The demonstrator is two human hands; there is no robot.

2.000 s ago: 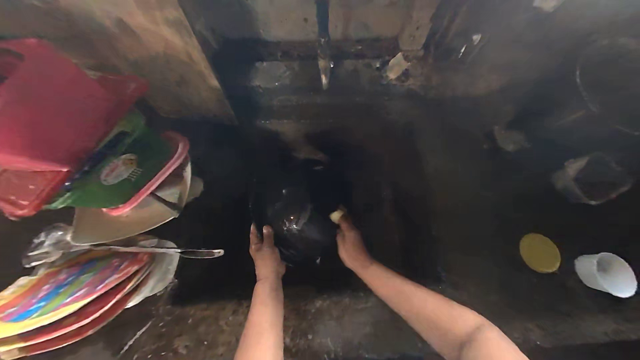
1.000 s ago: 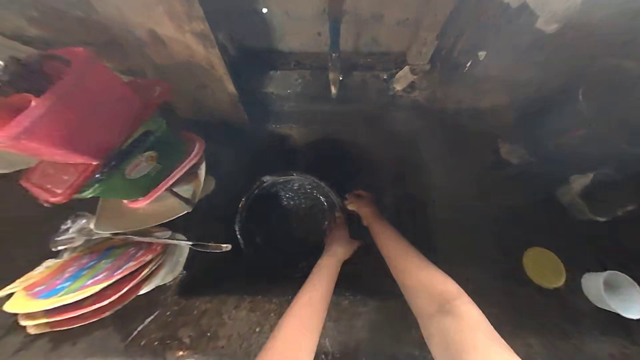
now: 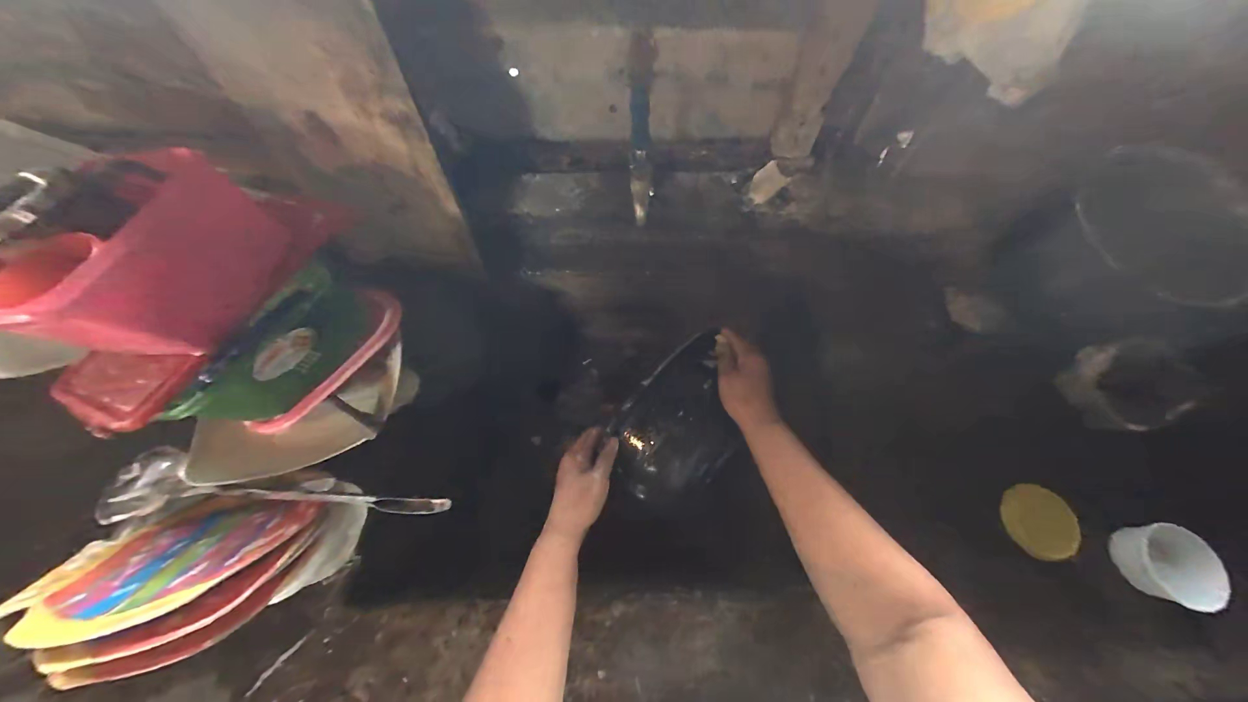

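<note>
A dark, wet, shiny round vessel (image 3: 673,424), perhaps a pan or bowl, is tilted in the dark basin at mid-view. My left hand (image 3: 585,473) grips its lower left rim, thumb and fingers pinched on the edge. At the upper right of the rim, my right hand (image 3: 743,375) is closed against the vessel, with a small pale bit at the fingertips that I cannot make out. Just beyond the vessel a tap (image 3: 640,190) points down from the wall.
On the left stand a pink plastic container (image 3: 185,263), a green basket (image 3: 283,351), stacked colourful plates (image 3: 175,575) and a spoon (image 3: 409,505). A yellow round lid (image 3: 1040,522) and a white cup (image 3: 1170,565) lie at the right, below a clear plastic container (image 3: 1131,385).
The vessel has gone from showing its round rim upward to a steep tilt. My left hand has moved left, away from my right hand, to the rim's lower left.
</note>
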